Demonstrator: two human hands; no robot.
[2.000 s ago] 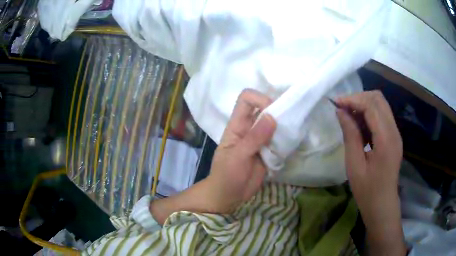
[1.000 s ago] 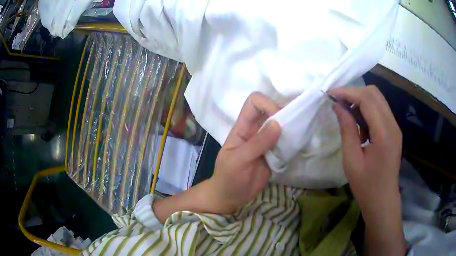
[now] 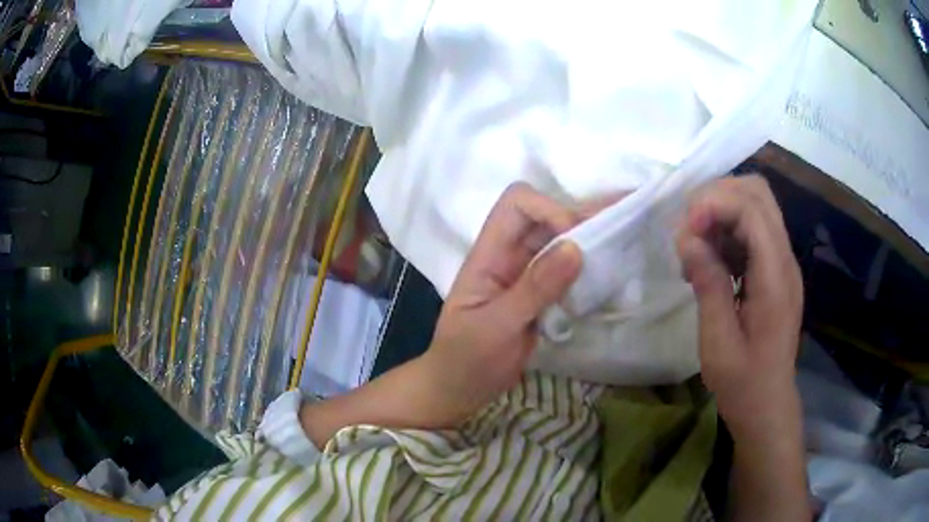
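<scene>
A large white garment piece (image 3: pixel 489 112) fills the centre and top, partly overexposed, and hangs down to my lap. My left hand (image 3: pixel 509 296) pinches a narrow folded edge (image 3: pixel 637 204) of it between thumb and fingers. The edge runs up and right towards the machine. My right hand (image 3: pixel 744 275) is just right of the edge, apart from it, with its fingers curled in and blurred. The thin dark pointed tool seen earlier in this hand does not show clearly now, so I cannot tell what it holds.
A white table surface with printed marks (image 3: pixel 866 143) is at the upper right, beside a pale machine bed (image 3: pixel 886 36). A yellow-framed rack (image 3: pixel 316 275) covered in clear plastic stands at the left. White papers (image 3: pixel 341 331) lie beside it. Striped shirt and olive cloth cover my lap.
My right hand brought the tool's tip to the fabric edge, then drew slightly back with its fingers curled tighter; the tip no longer shows. My left hand keeps its pinch and has shifted slightly right.
</scene>
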